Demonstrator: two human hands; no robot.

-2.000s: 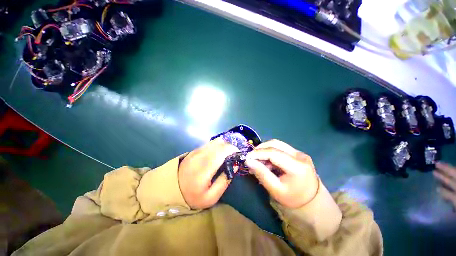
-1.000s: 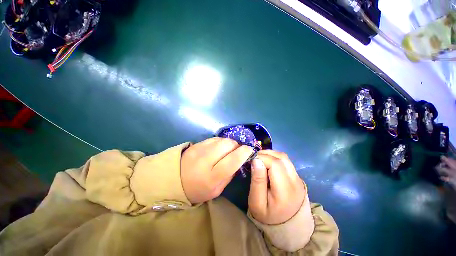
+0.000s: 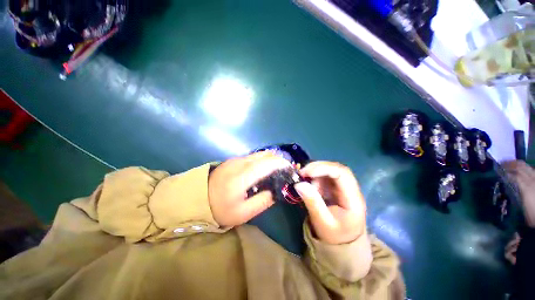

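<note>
A black camera housing (image 3: 298, 153) with a pale board inside is held between my two hands, just in front of my body. My left hand (image 3: 240, 190) grips it and a dark camera module (image 3: 273, 183) from the left. My right hand (image 3: 335, 199) pinches at the module's right side, where thin red wires (image 3: 288, 193) show. My fingers hide much of the unit, so I cannot tell exactly how the module sits in the housing.
Units with loose wires (image 3: 64, 26) lie at the upper left. Several units with tucked wires (image 3: 439, 142) stand at the right. Another person's hand (image 3: 523, 186) is at the right edge. A raised white strip (image 3: 375, 50), blue-handled tool (image 3: 384, 7) and bottle (image 3: 498, 61) are at the upper right.
The dark module shows more between my hands, and my fingers have shifted around it. The other person's hand has come further in at the right, near the lower right unit. The view has shifted.
</note>
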